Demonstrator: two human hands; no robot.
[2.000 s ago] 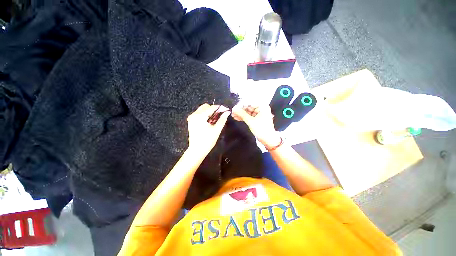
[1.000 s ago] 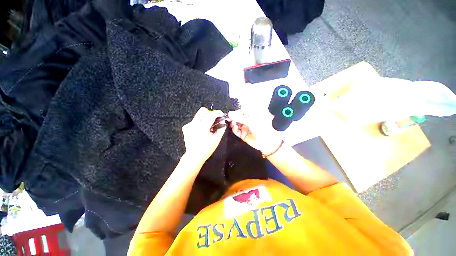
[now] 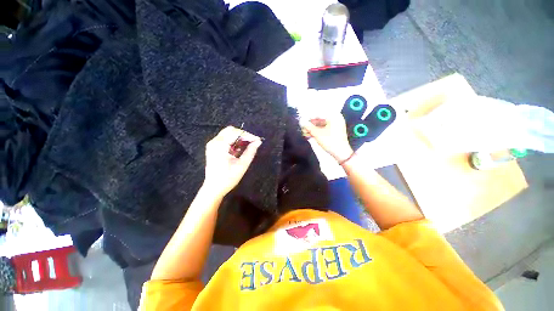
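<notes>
A large black garment (image 3: 200, 103) with a speckled, nubbly face lies heaped over the table and the lap. My left hand (image 3: 226, 159) is over the garment, fingers curled around a small thin tool (image 3: 239, 144), possibly thread snips, whose narrow end sticks up past the fingers. A tiny dark tip shows at the thumb and fingertip side. My right hand (image 3: 328, 136) is apart from it, to the right of the garment's edge, with fingers curled in. Any needle or thread in it is too small and overexposed to tell.
Three black thread cones (image 3: 362, 116) stand just right of my right hand. Behind them are a dark flat phone-like rectangle (image 3: 337, 76) and a steel flask (image 3: 333, 36). A pale wooden board (image 3: 486, 191) with a clear bag (image 3: 516, 121) is at right. A red basket (image 3: 45, 270) is lower left.
My hands were together at the garment edge and are now apart. My left hand has shifted left over the cloth, my right hand right and up, off the edge. The view has shifted slightly.
</notes>
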